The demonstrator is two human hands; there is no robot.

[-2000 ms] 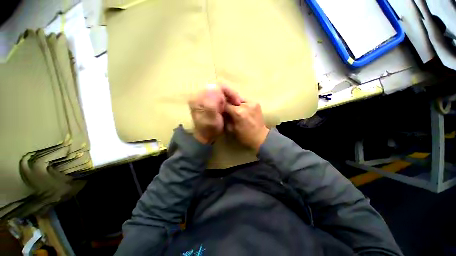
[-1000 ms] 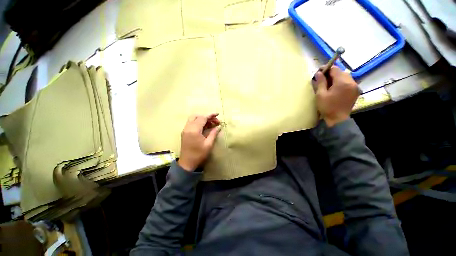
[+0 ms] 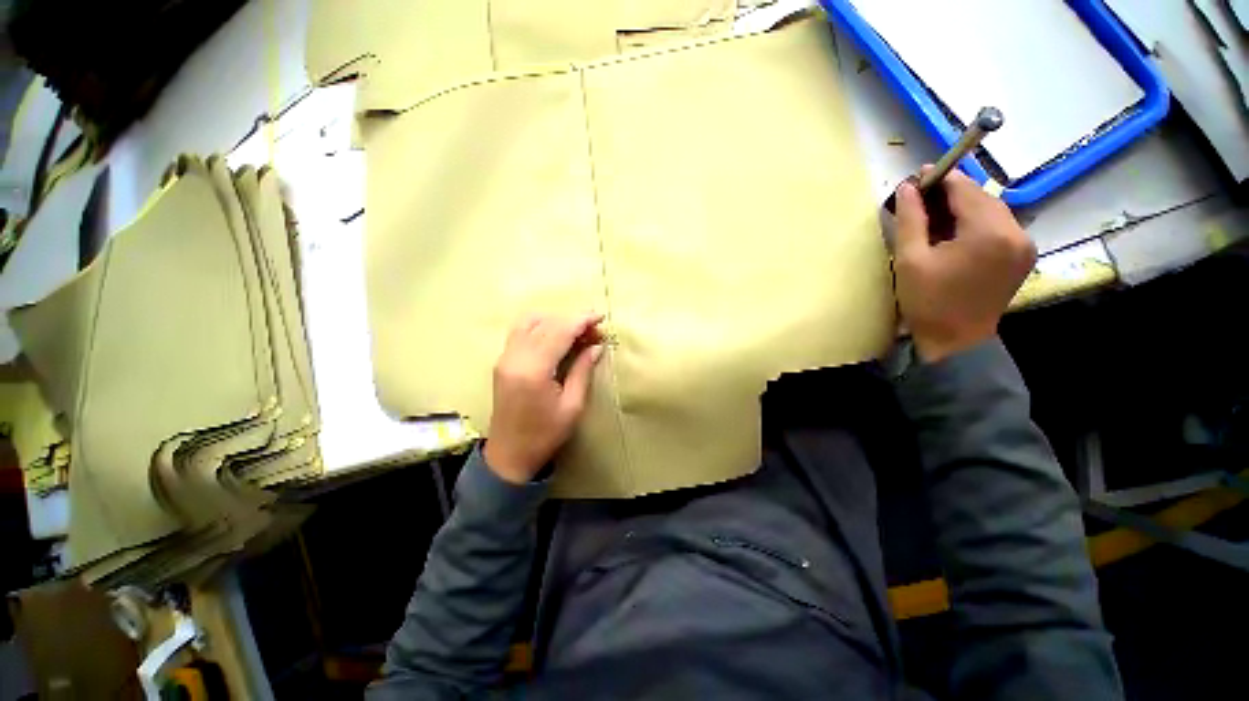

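Observation:
A khaki-yellow panel [image 3: 740, 206] with a straight centre seam lies over the table edge, its front part overhanging my lap. My left hand [image 3: 541, 390] rests on the panel just left of the seam, thumb and fingertips close together at the seam; whether something tiny is between them cannot be told. My right hand [image 3: 959, 260] is closed around a slim metal-looking tool [image 3: 962, 151] at the panel's right edge. The tool's rounded grey end points up and right; its lower part is hidden in my fingers.
A blue-rimmed tray [image 3: 1082, 171], white inside, lies beyond my right hand. Stacked khaki panels [image 3: 178, 329] with notched edges hang over the table edge at left. Another khaki panel [image 3: 411, 41] lies beyond the work. Grey-white sheets [image 3: 1199, 82] lie far right. A dark pile [image 3: 123, 34] is far left.
Both hands were together at the seam two seconds ago. They are now apart, and my right hand holds the tool. Over the last second, my right hand has shifted slightly right; my left hand has hardly moved.

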